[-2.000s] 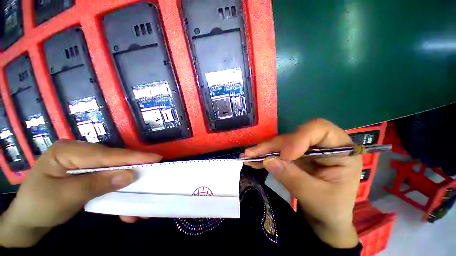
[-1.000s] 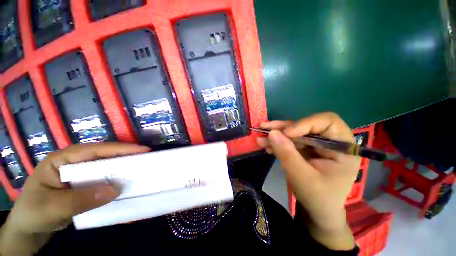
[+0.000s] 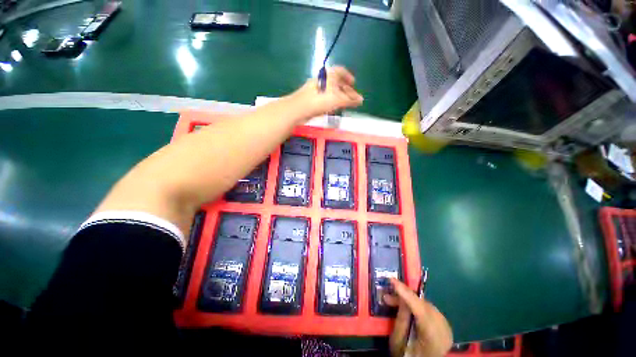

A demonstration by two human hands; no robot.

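My left hand is past the far edge of the red foam tray, its forearm crossing above the tray and hiding some pockets. A thin black cable end overlaps it; whether it grips anything is unclear. My right hand is at the near right corner with the slim tweezers in it, pointing up. Its fingertips are at the lower part of the near-right open-back phone, touching or just above it. Open-back phones lie in two rows. White paper lies at the tray's far side. No label sheet shows in either hand.
A grey metal cabinet stands at the far right, with a yellow object at its base. A phone and more parts lie at the far left of the green bench. Another red tray is at the right edge.
The view has pulled back and shows the whole tray area. My left hand has reached across it, and the label sheet is out of sight. My right hand's fingers are now over the near-right phone.
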